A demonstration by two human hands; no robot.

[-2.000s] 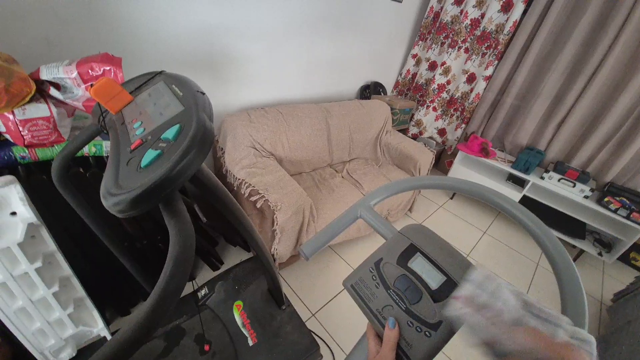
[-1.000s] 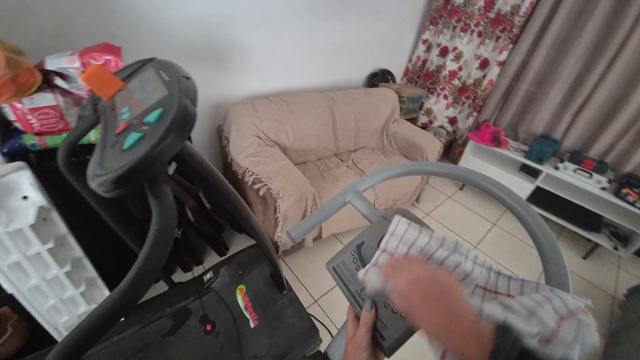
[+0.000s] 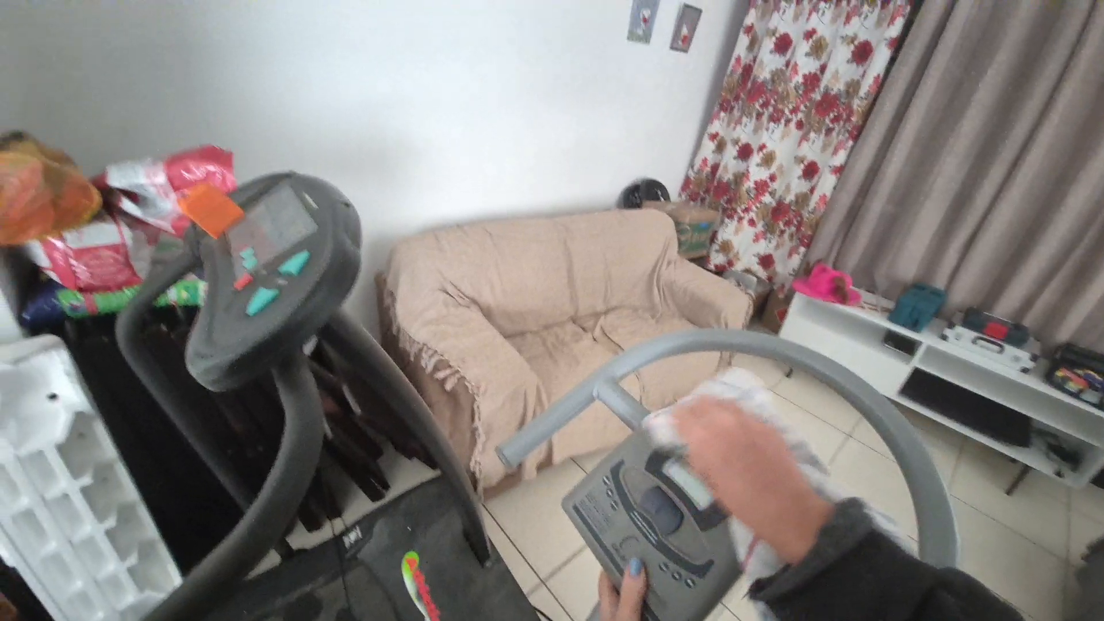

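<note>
My right hand [image 3: 742, 470], blurred and in a dark sleeve, grips a white checked cloth [image 3: 759, 397] at the upper right edge of a grey exercise machine console [image 3: 651, 526], beside its small display. At the console's lower left edge is my left hand [image 3: 625, 591]; a finger with a blue nail lies on the face, and the rest of the hand is hidden beneath. A curved grey handlebar [image 3: 776, 345] arches behind the console and joins it by a short tube.
A treadmill with a dark console [image 3: 276, 276] stands at left, beside a white moulded panel [image 3: 73, 483] and plastic bags [image 3: 95, 250]. Behind are a sofa with a beige cover [image 3: 552, 293] and a white low cabinet [image 3: 845, 336] holding cases, before curtains [image 3: 966, 147].
The right hand and cloth have moved from the console's lower right, across its face, to its upper edge. The left hand remains at the lower edge.
</note>
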